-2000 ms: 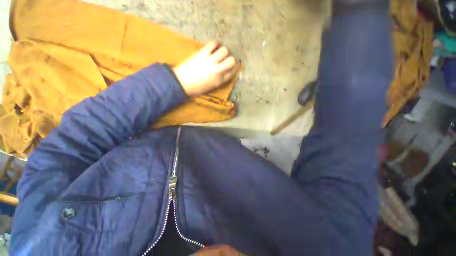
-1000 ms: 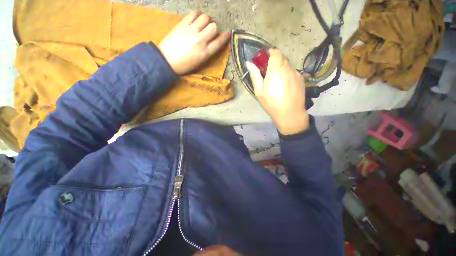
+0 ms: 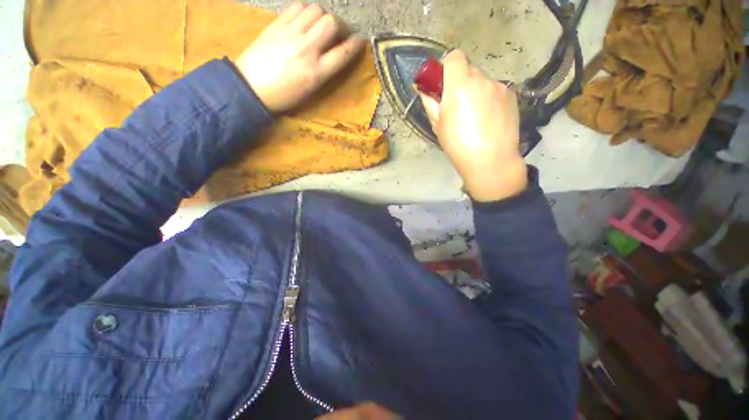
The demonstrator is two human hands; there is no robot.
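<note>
A mustard-tan garment piece (image 3: 107, 41) lies on the table at the left, with a folded lower part speckled dark along its edge. My left hand (image 3: 296, 59) lies on the garment near its right edge, palm down, fingers pointing up and right; whether it pinches the cloth is hidden. My right hand (image 3: 478, 123) grips the red handle of the steam iron (image 3: 402, 67). The iron stands on the table cloth just right of the garment's edge, its pointed tip toward the upper left. My right hand hides the iron's rear part.
A crumpled browner tan pile (image 3: 665, 70) lies at the table's right end. A ribbed hose and black cable (image 3: 567, 66) run up from behind the iron. The pale stained table (image 3: 608, 168) ends close to my jacket. A pink stool (image 3: 653, 221) and clutter stand on the floor at right.
Since the first frame, my right arm has come down from the top edge and the iron has come into view. In the last second, my left hand has shifted slightly up and left.
</note>
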